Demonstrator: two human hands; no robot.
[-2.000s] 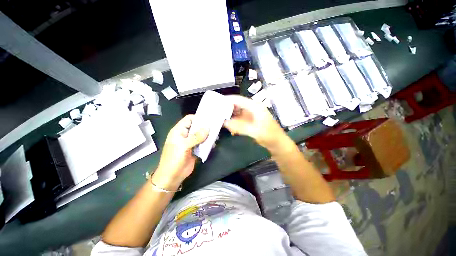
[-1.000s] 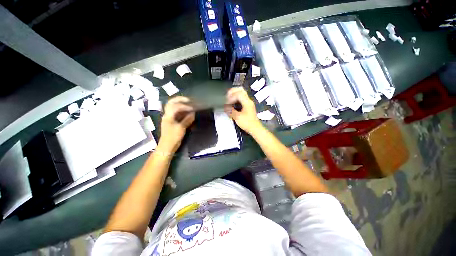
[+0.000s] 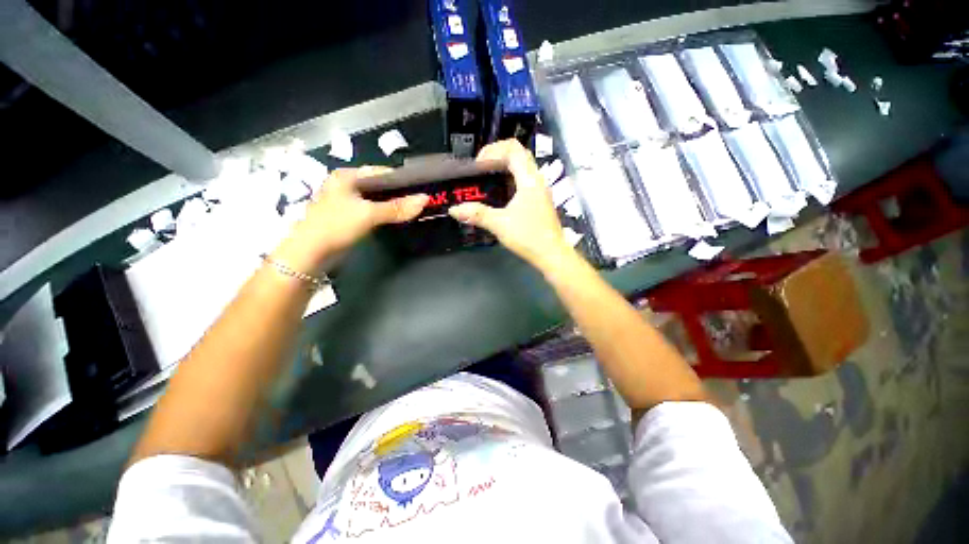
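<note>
A retail box (image 3: pixel 444 202) is held between both hands at the middle of the bench, its narrow black side with red lettering facing me. My left hand (image 3: pixel 342 213) grips its left end and my right hand (image 3: pixel 523 204) grips its right end, thumbs on the black side. The rest of the box is mostly hidden behind this side and the hands. Two dark blue retail boxes (image 3: pixel 461 90) stand upright just behind it. The clear blister tray (image 3: pixel 627 250) with whitish wrapped products (image 3: pixel 664 186) in its pockets lies to the right.
Small white slips (image 3: pixel 278 181) and flat cartons (image 3: pixel 191 287) lie on the left of the green bench (image 3: pixel 425 313). Paper scraps (image 3: pixel 829 72) lie around the tray. A red plastic stool (image 3: pixel 707 329) with a brown carton (image 3: pixel 818 313) stands at right. A pale rail (image 3: pixel 372 119) runs behind.
The box that lay flat and open in front of me is now lifted and tilted, its lettered side towards me. Both hands have moved from above it to its ends.
</note>
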